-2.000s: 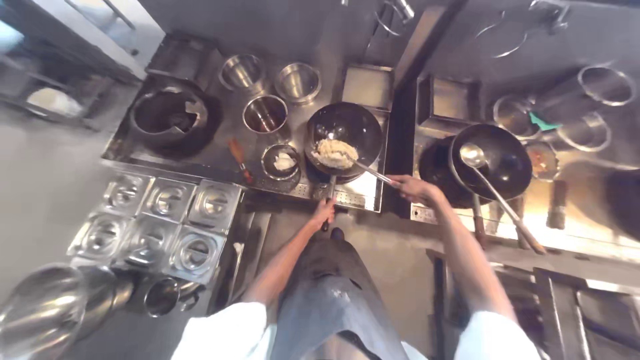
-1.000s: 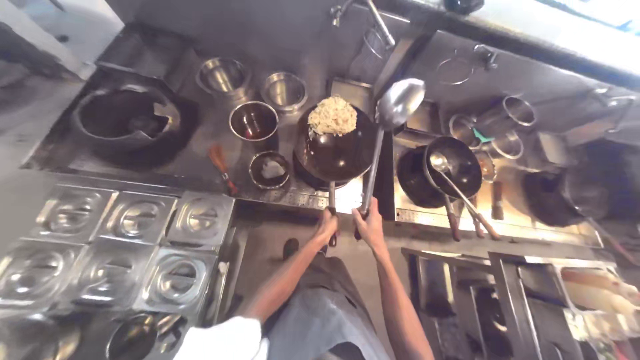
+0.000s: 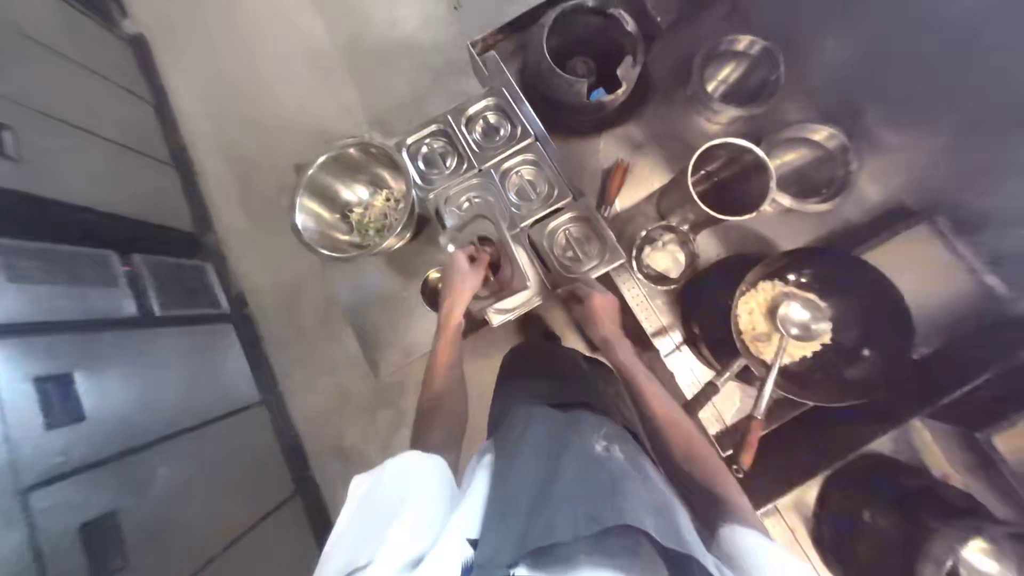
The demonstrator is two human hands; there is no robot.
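Note:
My left hand (image 3: 466, 276) reaches into an uncovered steel container (image 3: 524, 292) in the block of lidded containers; its fingertips are bent over the dark inside, and what they touch is hidden. Beside that container, near a lidded one (image 3: 574, 242), is my right hand (image 3: 590, 310), fingers curled; whether it holds anything is unclear. At the right a black wok (image 3: 872, 320) holds pale, crumbly food that looks like fried rice (image 3: 756, 316). A steel ladle (image 3: 802, 320) lies in the wok, bowl on the food, its wooden handle (image 3: 750, 444) over the rim towards me.
A steel bowl (image 3: 328, 200) with shredded pale and green food stands left of the containers. On the stove top are steel pots (image 3: 732, 178), a small bowl with white content (image 3: 664, 254) and a red-handled brush (image 3: 614, 184). A burner (image 3: 592, 56) lies beyond. Another dark pan (image 3: 888, 512) is at lower right.
Both hands have left the wok's handle and the ladle and are now at the steel containers. The ladle, held up one second ago, rests in the wok. The view has turned strongly.

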